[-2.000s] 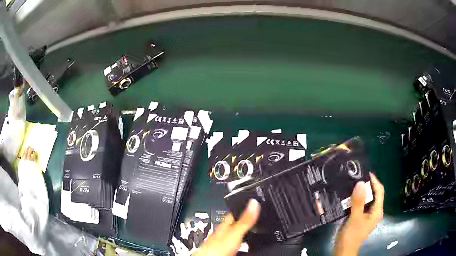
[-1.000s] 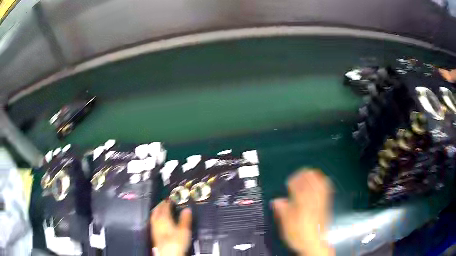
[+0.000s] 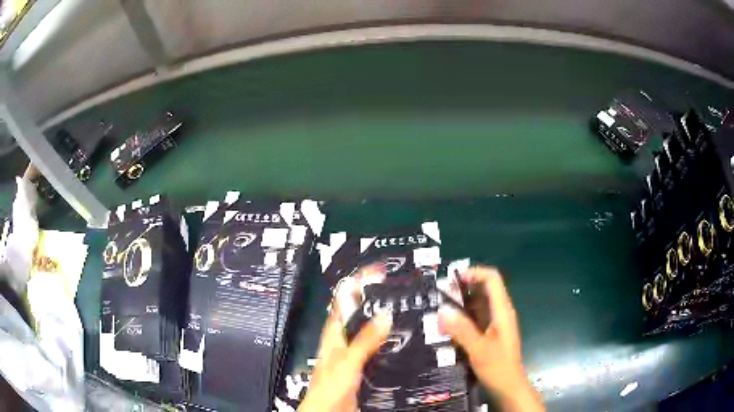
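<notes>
A black carton blank [image 3: 412,334] with white print is held between my two hands at the lower centre, above another stack of blanks [image 3: 410,240]. My left hand [image 3: 351,330] grips its left edge, thumb on the face. My right hand [image 3: 481,330] grips its right edge near a pale end flap. The fingertips are blurred. The carton's lower end is cut off by the picture's edge.
Stacks of black blanks lie at the left [image 3: 137,273] and centre left [image 3: 241,306]. A stepped heap of formed cartons [image 3: 688,249] stands at the right. Separate cartons [image 3: 145,149] lie on the green strip. Another person's white sleeve [image 3: 48,322] is at the far left.
The formed carton held two seconds ago has left my hands. My hands have come together over the centre stack and taken hold of a blank. Another carton shows beside the right heap.
</notes>
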